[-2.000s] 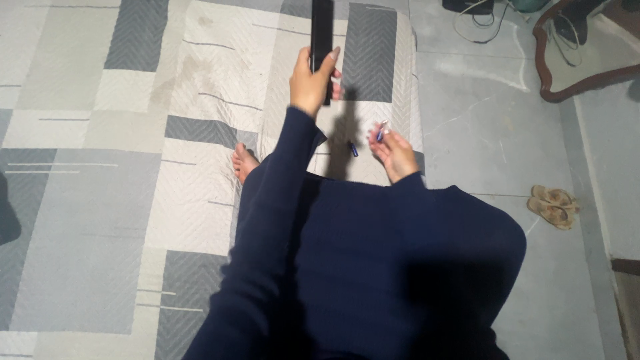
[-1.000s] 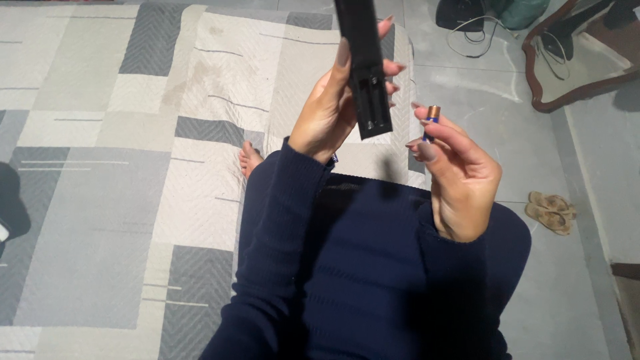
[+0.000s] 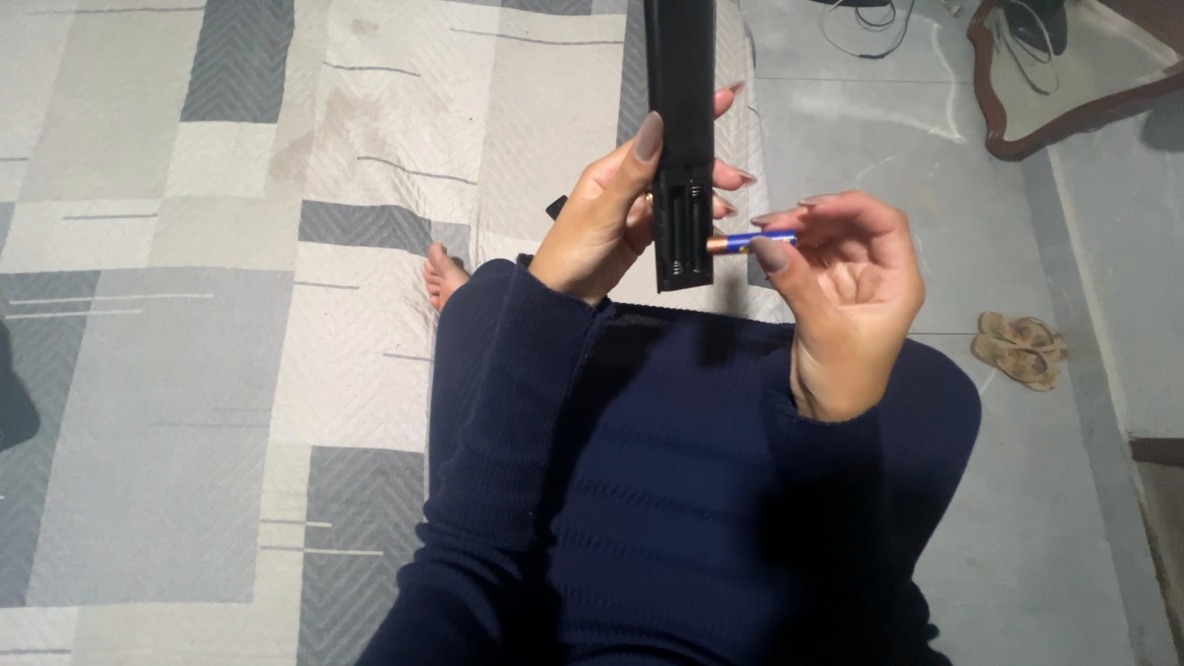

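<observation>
My left hand (image 3: 606, 208) is closed around a long black remote control (image 3: 684, 102), its back towards me. At the remote's lower end the uncovered battery compartment (image 3: 684, 227) shows bare springs and no battery in it. Between the thumb and fingers of my right hand (image 3: 846, 277) is a small blue battery with a copper-coloured end (image 3: 751, 241). That copper end points left and lies at the right edge of the compartment; whether it touches cannot be told. A small black piece (image 3: 557, 206) shows just left of my left hand, partly hidden by it.
A quilted patchwork bedcover (image 3: 370, 111) spreads under and left of my hands. My bare foot (image 3: 445, 275) rests on it. On the grey floor to the right are sandals (image 3: 1019, 350), a brown-framed mirror (image 3: 994, 120) and a cable (image 3: 865, 46). A dark object (image 3: 14, 388) lies at the left edge.
Two seconds ago the hands were farther apart and another battery seemed to lie on the bedcover. The battery in my right hand, upright one second ago, is now level and close to the remote.
</observation>
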